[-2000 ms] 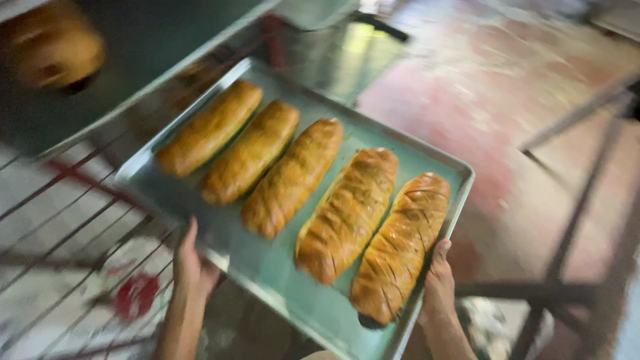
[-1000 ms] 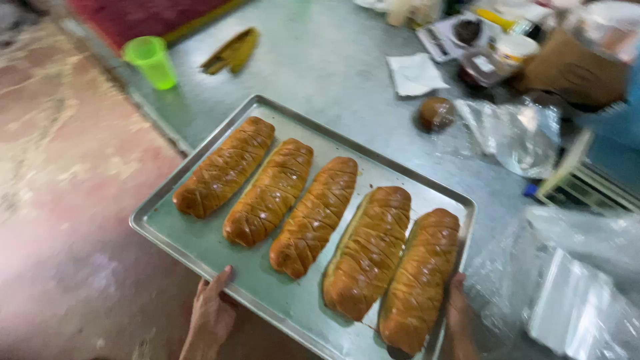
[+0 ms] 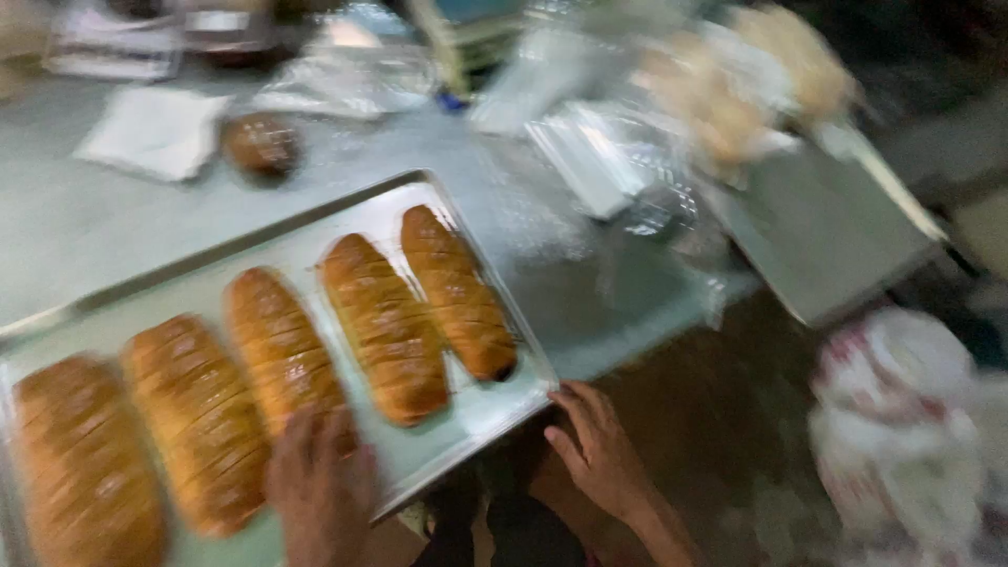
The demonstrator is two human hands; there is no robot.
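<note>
A metal baking tray (image 3: 272,230) rests on the table, bearing several long golden-brown braided loaves with a glossy, scored crust. My left hand (image 3: 321,480) is over the near end of the middle loaf (image 3: 276,339), fingers spread and blurred; whether it touches the bread is unclear. At the tray's near right corner is my right hand (image 3: 591,441), its fingers apart and its fingertips at the rim. The rightmost loaf (image 3: 457,291) lies close to that corner, beside another loaf (image 3: 382,327).
A white napkin (image 3: 153,132) and a round brown item (image 3: 261,146) lie behind the tray. Clear plastic packaging (image 3: 587,157) spreads to the right. Farther right are a flat grey board (image 3: 819,228) with bagged items on it and a white plastic bag (image 3: 898,425) lower down.
The tray, carried in both hands earlier, now rests on the table. My left hand has moved from the tray's near edge to over the middle loaf. The view has swung right.
</note>
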